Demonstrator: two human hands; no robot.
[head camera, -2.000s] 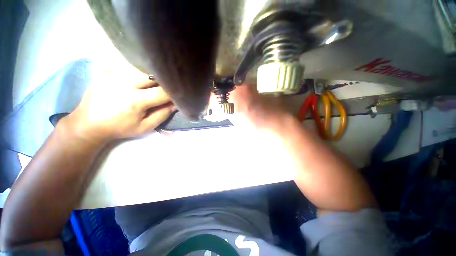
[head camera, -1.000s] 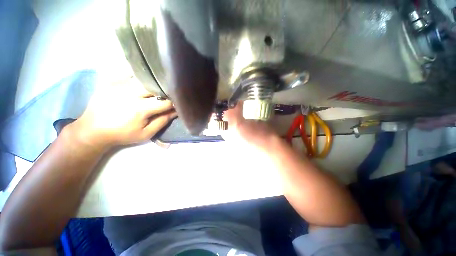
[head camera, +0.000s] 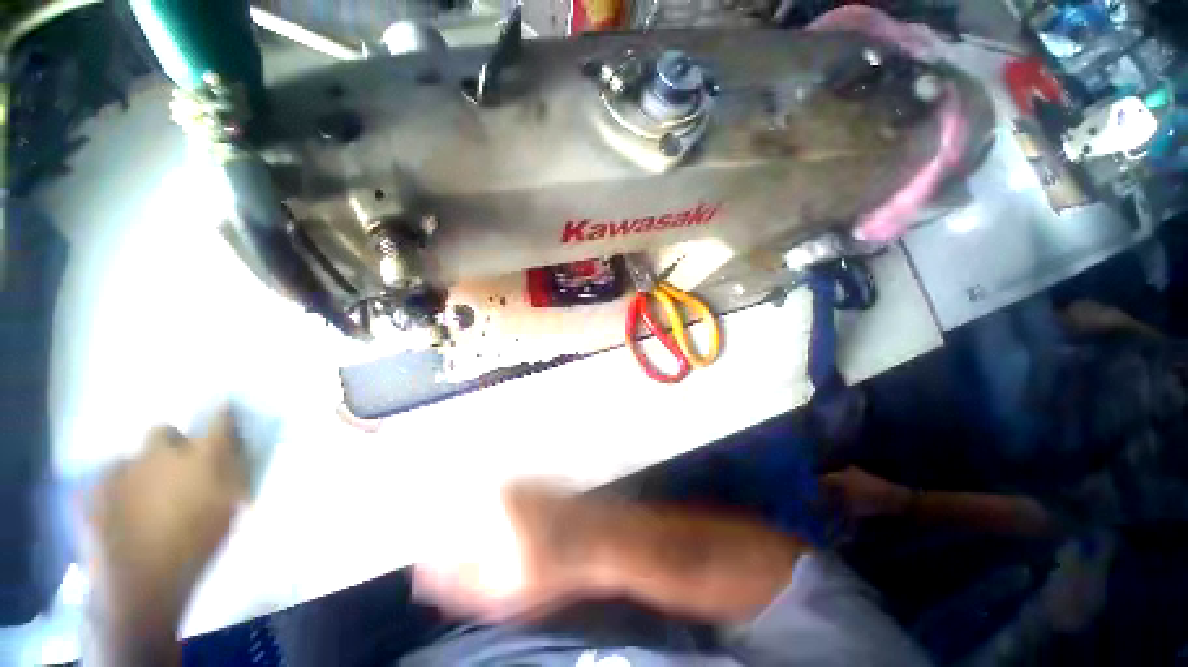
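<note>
The grey Kawasaki sewing machine head (head camera: 521, 170) lies across the upper picture. Its needle area (head camera: 414, 313) is at its left end, with no hand at it. A dark slate-coloured plate or cloth piece (head camera: 397, 378) lies just below the needle area; I cannot tell which. My left hand (head camera: 169, 502) is blurred at the lower left, over the table's left part, beside a pale bluish patch that may be cloth. My right hand (head camera: 489, 560) is blurred and washed out by glare at the table's front edge. What either hand holds cannot be made out.
Scissors with red and yellow-orange loops (head camera: 671, 332) lie right of the needle, near a black and red object (head camera: 577, 280). A dark blue strip (head camera: 822, 332) hangs at the right front edge. Pink cloth (head camera: 919, 183) wraps the machine's right end. Another person's arm (head camera: 938, 506) shows at lower right.
Both hands have left the needle area and moved down toward the table's front. The camera view has shifted, so more of the machine head, the scissors and the black-red object show.
</note>
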